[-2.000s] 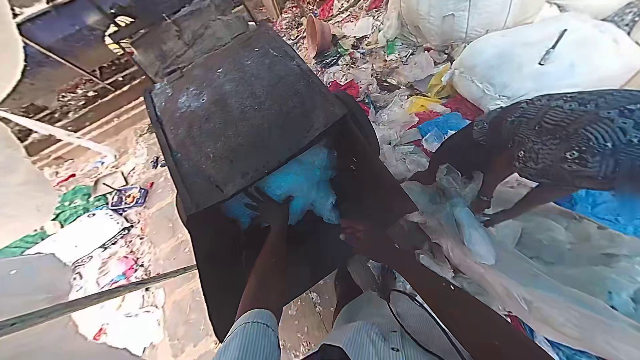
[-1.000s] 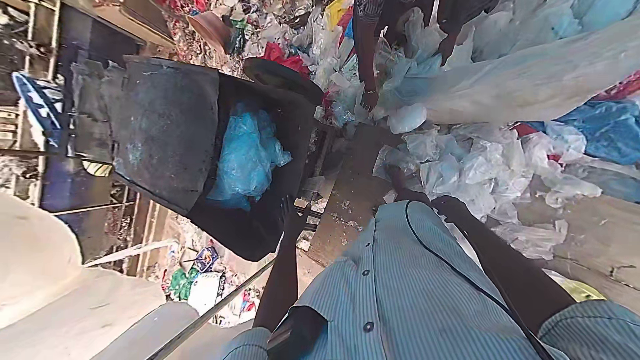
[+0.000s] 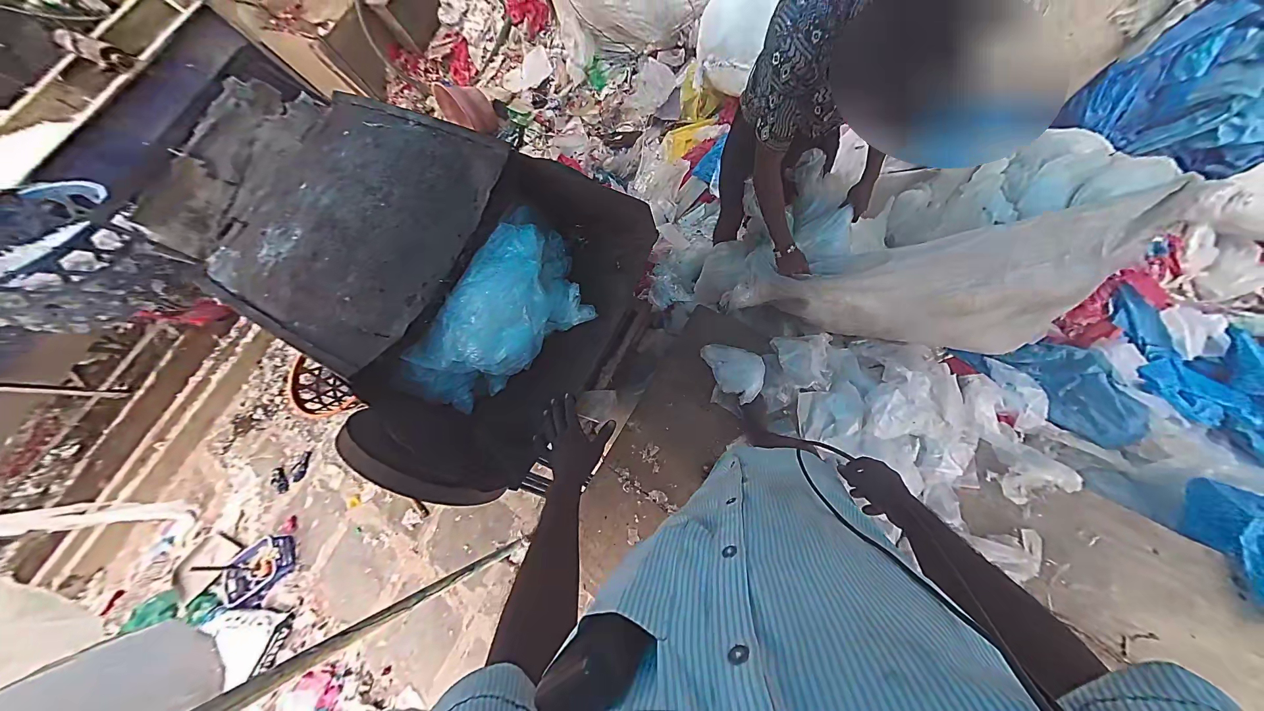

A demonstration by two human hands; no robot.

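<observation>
A wad of light blue plastic film (image 3: pixel 504 301) lies in the mouth of a dark metal chute or hopper (image 3: pixel 365 212). Just below the chute's near edge is my left hand (image 3: pixel 575 442), its fingers spread and nothing in them. On the other side of my body, my right hand (image 3: pixel 877 484) is raised beside a thin black cord and close to a heap of clear plastic film (image 3: pixel 889 410). Its fingers are partly curled, and whether it holds the cord cannot be made out.
Another person (image 3: pixel 805 99) bends over a long translucent plastic sheet (image 3: pixel 928 281), both hands at it. Blue plastic sheeting (image 3: pixel 1185 89) lies at the far right. A pole (image 3: pixel 365 627) slants across the lower left, near a blue crate (image 3: pixel 259 571). An orange basket (image 3: pixel 321 385) stands behind the chute.
Two seconds ago my left hand was on the blue film inside the chute; now it is outside, off the film. My right hand has moved away from the chute. The view has turned.
</observation>
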